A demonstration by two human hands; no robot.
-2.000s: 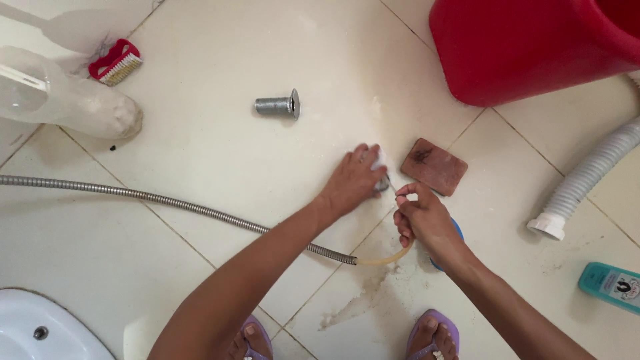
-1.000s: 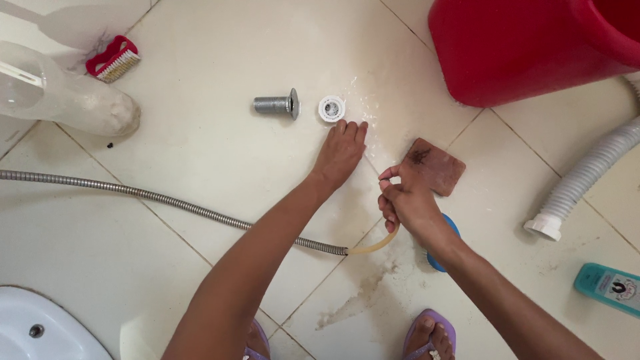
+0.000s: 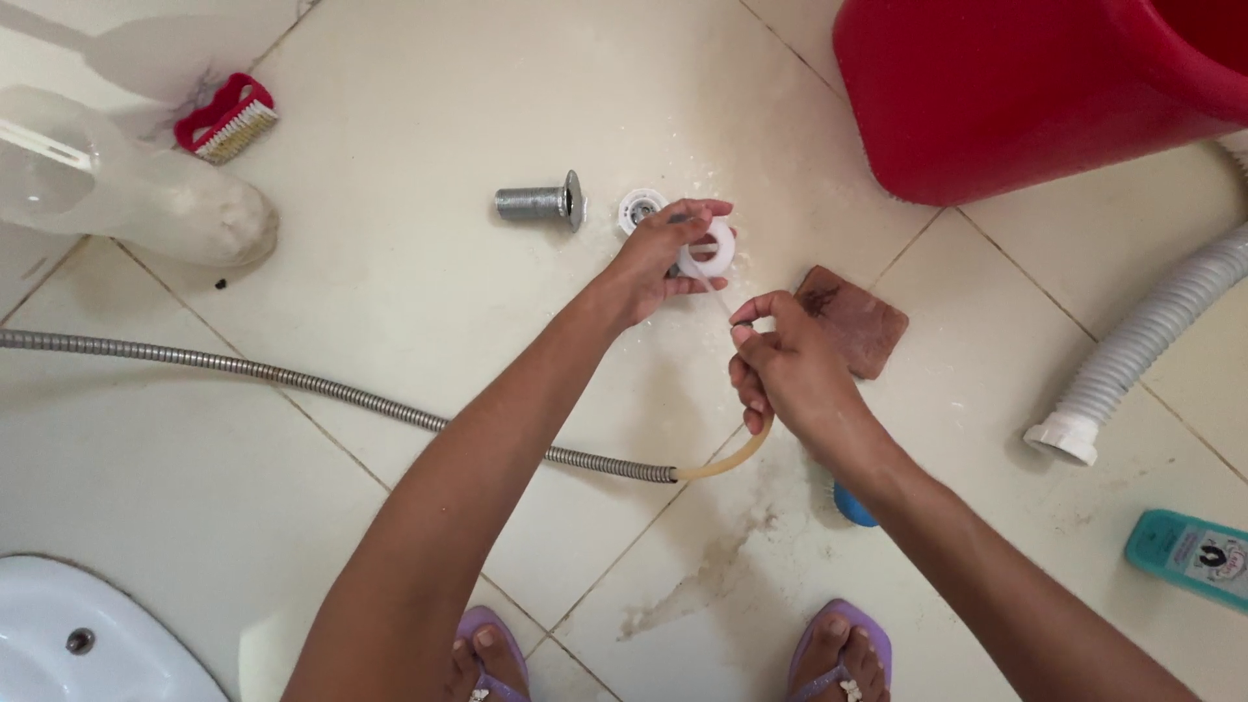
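My left hand (image 3: pixel 673 255) holds a white plastic ring (image 3: pixel 707 249) between thumb and fingers. Thin water seems to run to the ring from my right hand (image 3: pixel 785 356), which grips the end of a yellowish inner tube (image 3: pixel 729 466). That tube comes out of a flexible metal hose (image 3: pixel 361 387) lying on the tiles. A round white plastic fitting (image 3: pixel 641 209) with a metal centre sits just behind my left hand. To its left lies a threaded metal drain piece with a flange (image 3: pixel 536 203). A reddish-brown flat block (image 3: pixel 858 322) rests beside my right hand.
A red plastic bin (image 3: pixel 1014 97) stands at upper right, above a grey corrugated drain hose (image 3: pixel 1141 361) and a teal bottle (image 3: pixel 1194 561). A red scrubbing brush (image 3: pixel 229 119) and a translucent container (image 3: pixel 146 185) are at upper left. A blue object (image 3: pixel 854 504) is partly under my right forearm.
The white fitting, by my left fingertips one second ago, stays on the floor. My left hand has moved right and now holds the white ring near my right hand.
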